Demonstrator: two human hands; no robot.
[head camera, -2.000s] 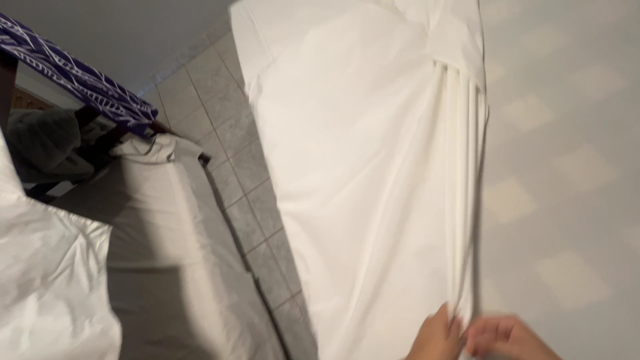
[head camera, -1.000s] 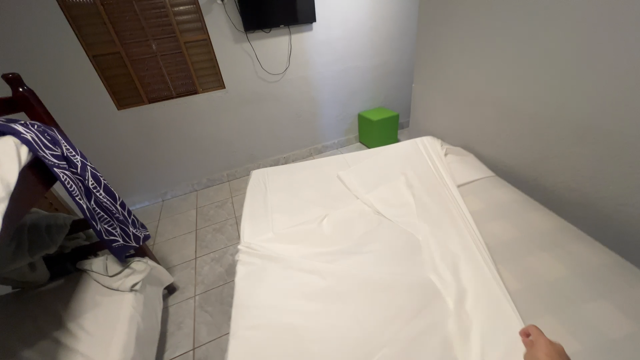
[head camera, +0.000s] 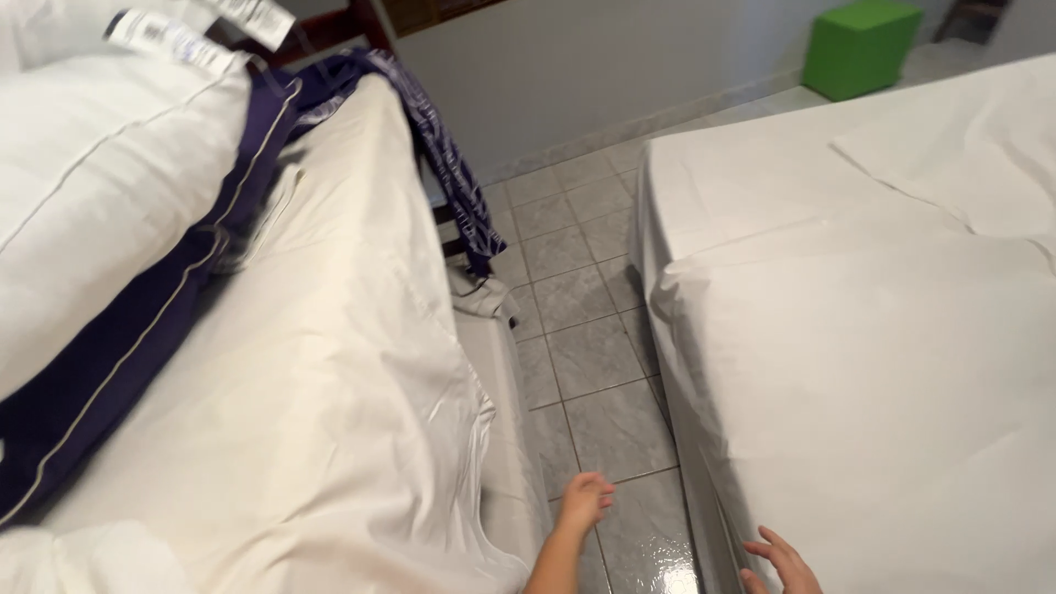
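Note:
My left hand (head camera: 587, 502) is over the tiled gap between two beds, its fingers loosely curled and holding nothing that I can see. At the lower right, my right hand (head camera: 780, 561) has its fingers apart by the near side of the right bed, above or against the edge of a white sheet (head camera: 825, 355); contact cannot be told. The sheet lies over that bed with a folded layer toward the far right. On the left, a higher bed bears another white sheet (head camera: 355, 330).
White pillows (head camera: 115, 157) and navy pillows with light piping (head camera: 124, 330) lie at the left. A patterned purple cloth (head camera: 445, 157) hangs from a wooden bed frame. A lower mattress (head camera: 503, 429) borders the tiled floor (head camera: 586, 355). A green cube stool (head camera: 858, 49) stands by the wall.
The view has swung left. A hand gripped the sheet's edge at the lower right one second ago; now neither hand is seen holding it. Both hands are in view now.

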